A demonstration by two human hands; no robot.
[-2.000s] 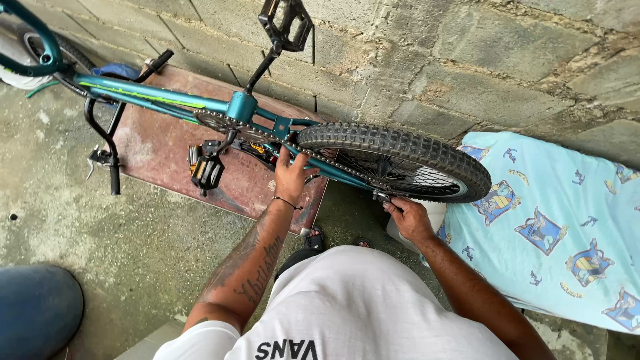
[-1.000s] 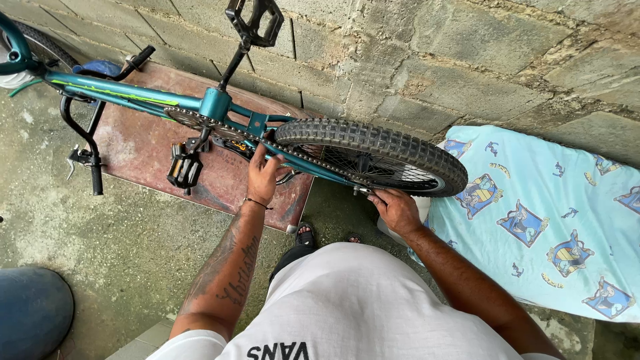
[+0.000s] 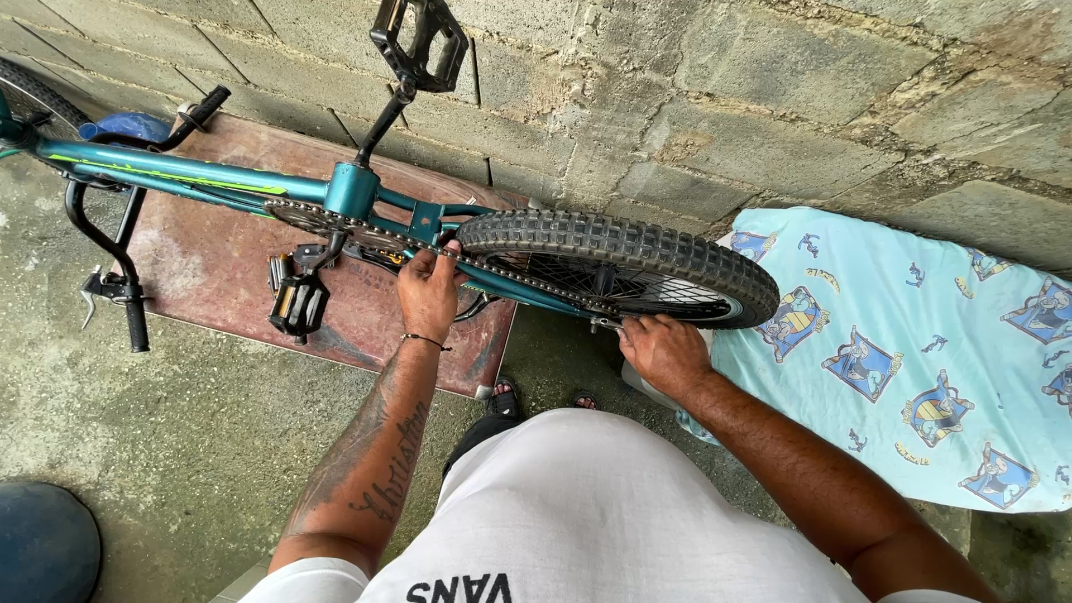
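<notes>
A teal bicycle [image 3: 276, 186] stands upside down, its knobby rear tire [image 3: 628, 243] at the centre right. My left hand [image 3: 429, 289] has its fingertips at the chain [image 3: 494, 268], just behind the chainring [image 3: 306, 215]; whether they grip it cannot be told. My right hand [image 3: 667, 353] is closed around the end of a small metal tool [image 3: 605, 322], which meets the rear axle area. Most of that tool is hidden by the fingers. One black pedal [image 3: 419, 46] points up and the other [image 3: 299, 306] hangs over the reddish board.
Under the frame lies a worn reddish board [image 3: 218, 285] with parts on it. A concrete block wall [image 3: 586, 100] runs behind the bicycle. At right is a cushion in printed light-blue cloth [image 3: 888, 394]; at lower left, a dark blue round container [image 3: 42, 540]. Handlebars [image 3: 79, 222] stick out at left.
Both hands keep much the same places, the left at the chain and the right at the rear axle area. The view has shifted slightly.
</notes>
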